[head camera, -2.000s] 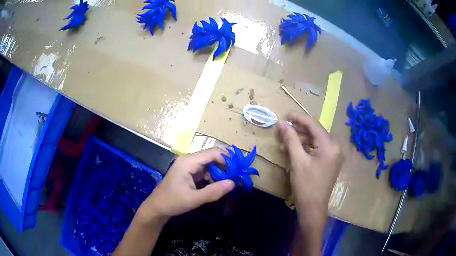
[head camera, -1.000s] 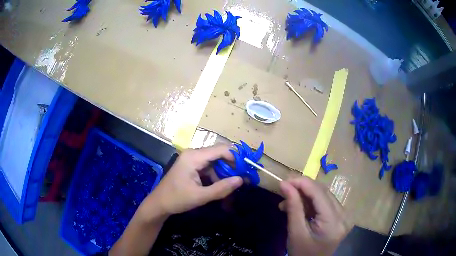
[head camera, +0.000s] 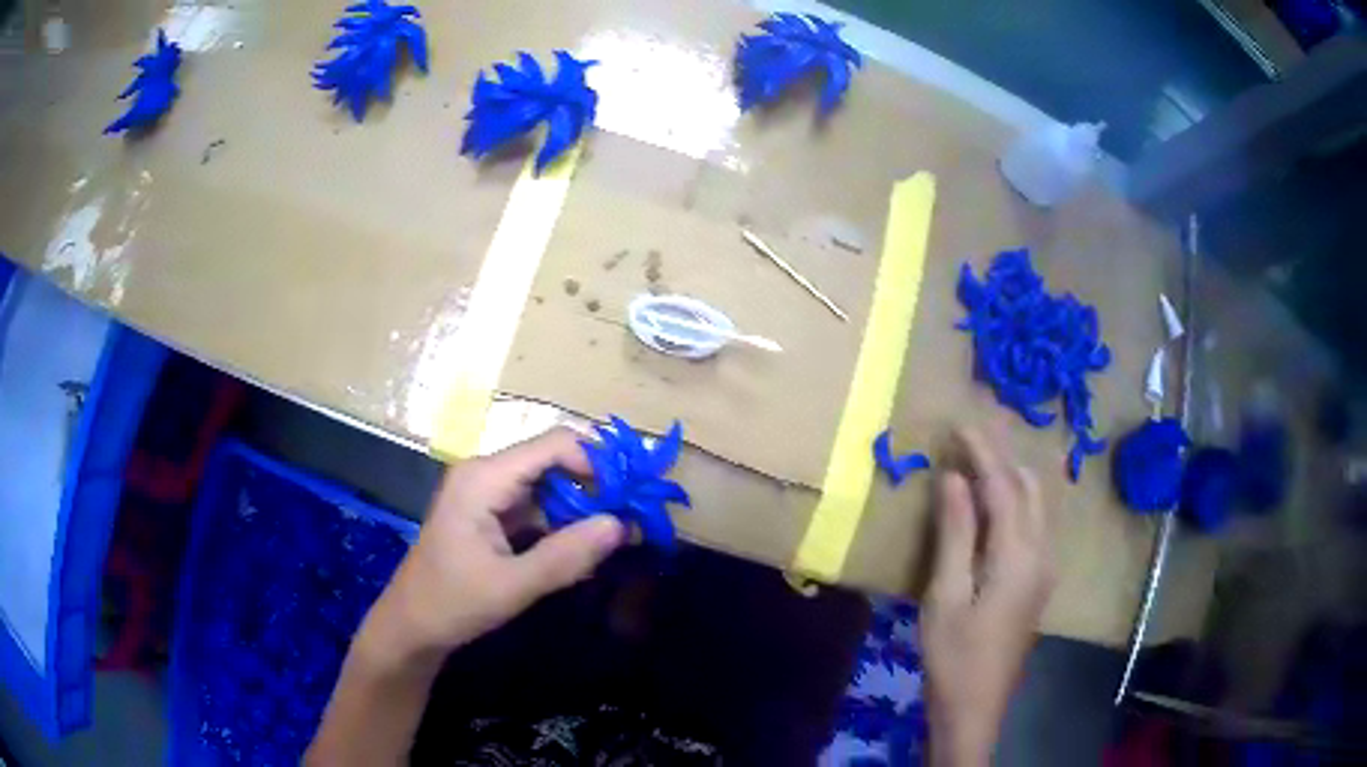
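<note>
My left hand (head camera: 502, 540) holds a blue spiky hair piece (head camera: 622, 483) at the bench's near edge, its spikes facing up. My right hand (head camera: 982, 525) is at the near edge, right of the right yellow strip, fingers slightly bent and apart, with nothing seen in it. A single blue hair lock (head camera: 897, 460) lies on the bench just left of my right fingertips. The white applicator stick (head camera: 750, 342) rests in the white oval glue dish (head camera: 654, 325), one end sticking out to the right.
A heap of blue locks (head camera: 1031, 337) lies right of the right yellow tape (head camera: 888, 330). Several blue hair pieces (head camera: 532, 108) lie along the far side. A thin spare stick (head camera: 795, 274) lies beyond the dish. Round blue parts (head camera: 1151, 465) and a squeeze bottle (head camera: 1052, 161) are at right.
The applicator stick has gone from my right hand into the dish. My right hand has moved beside the single lock. My left hand still holds the hair piece. The whole view has shifted.
</note>
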